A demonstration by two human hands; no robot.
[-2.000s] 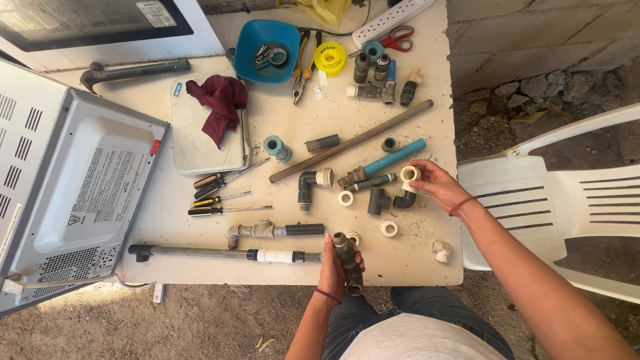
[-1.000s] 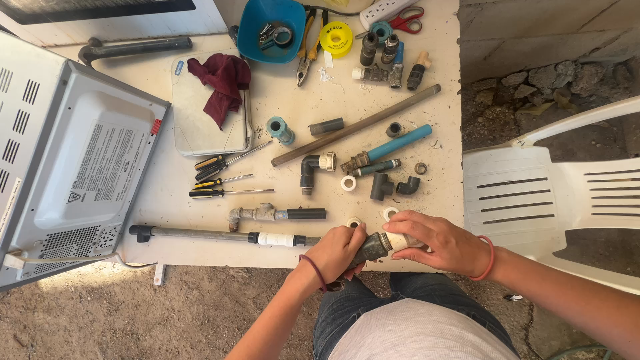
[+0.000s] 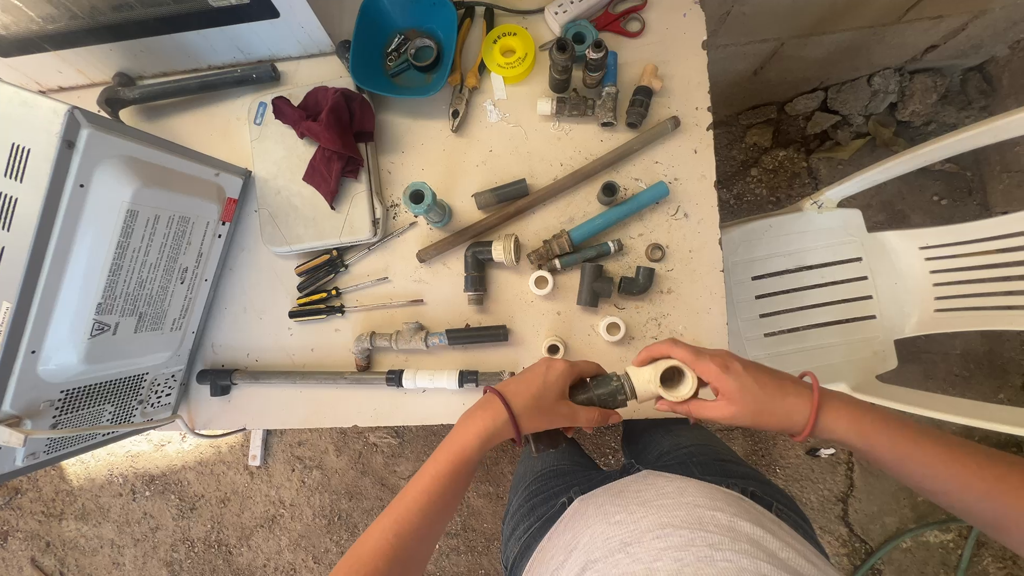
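At the table's front edge my left hand [image 3: 552,398] grips a dark threaded pipe fitting [image 3: 600,391], its lower end partly hidden by the fingers. My right hand [image 3: 724,384] holds a cream plastic elbow fitting [image 3: 668,380], open mouth facing up, against the dark fitting's threaded end. How deeply the threads engage cannot be told. Just behind the hands lie white plastic rings [image 3: 612,328], a grey tee [image 3: 594,286] and a grey elbow [image 3: 637,281]. A long pipe with a white-wrapped section [image 3: 430,378] lies left of my left hand.
Screwdrivers [image 3: 316,310], a brown pipe [image 3: 552,188], a blue pipe [image 3: 618,214] and pliers [image 3: 460,100] lie on the table [image 3: 264,332]. Yellow thread tape [image 3: 508,53] is beside a blue bowl [image 3: 404,48]. A microwave oven [image 3: 136,256] stands left, a white plastic chair [image 3: 808,280] right.
My right hand has brought the cream fitting from above the table to the dark fitting in my left hand. Its open mouth has since turned into view.
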